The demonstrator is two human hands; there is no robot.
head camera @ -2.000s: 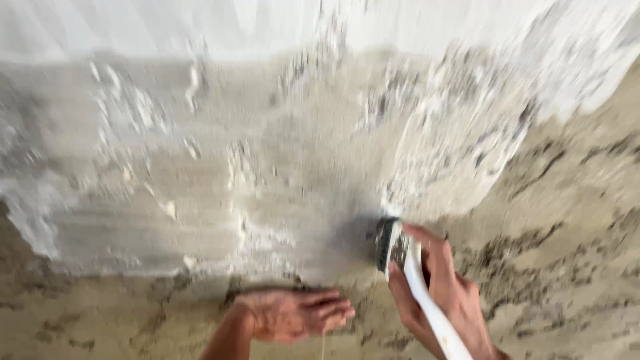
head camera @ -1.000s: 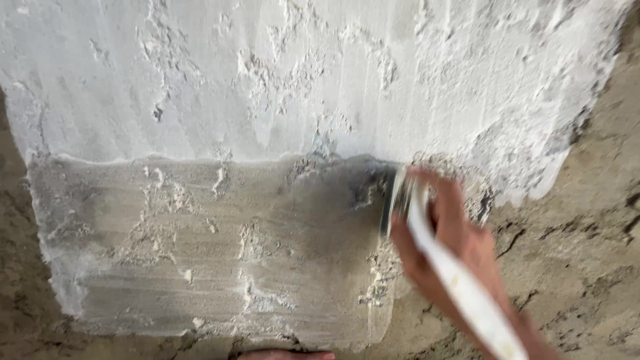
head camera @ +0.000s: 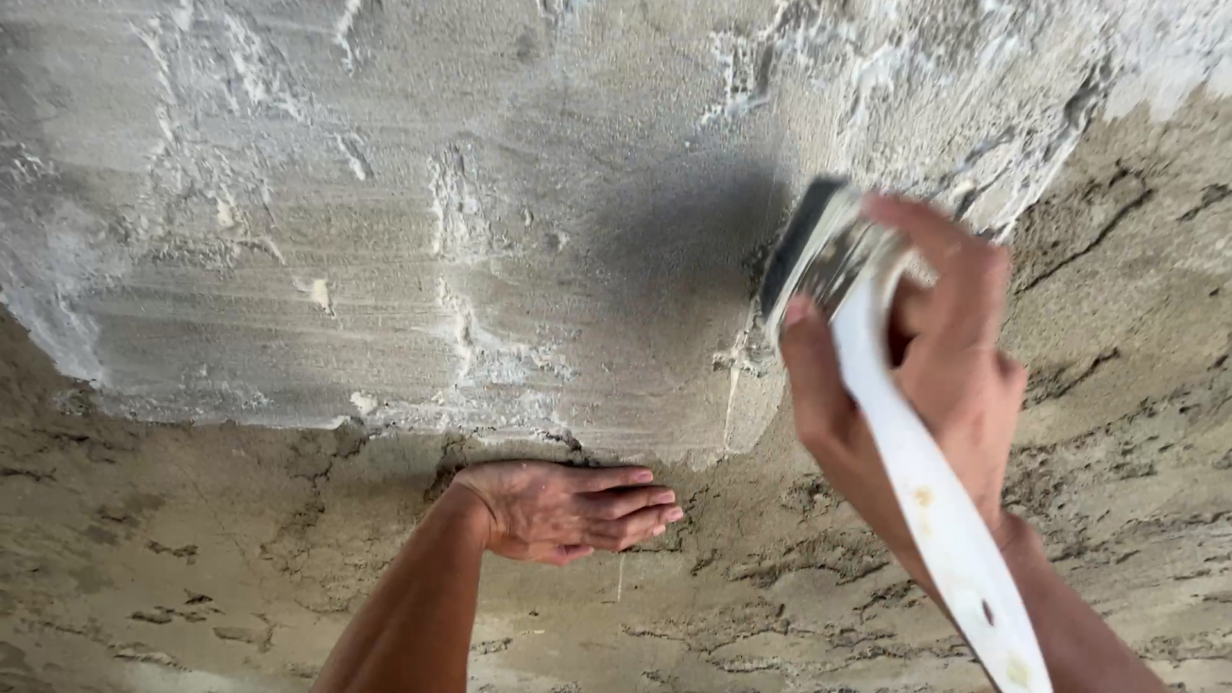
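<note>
My right hand [head camera: 948, 356] grips a wide paintbrush with a white plastic handle [head camera: 938, 500], its fingers around the base and ferrule. The dark bristles [head camera: 801, 245] meet or hover just off a rough wall surface; blur leaves the contact uncertain. Around the brush the patch is coated in thin whitish-grey paint [head camera: 597, 337] with raised, crusty ridges. Lower and to the left, my left hand [head camera: 577, 510] lies against bare brown plaster just below the coated patch's lower edge, fingers extended and nearly together, holding nothing.
Cracked, uncoated brown plaster [head camera: 1116, 414] runs along the right side and the bottom. Thicker white coating [head camera: 1169, 58] shows at the top right. A ragged edge bounds the coated patch at the lower left.
Over the last second the brush in my right hand has moved down the wall, away from the bright white area. My left hand, barely in view then, now shows fully. The view has shifted.
</note>
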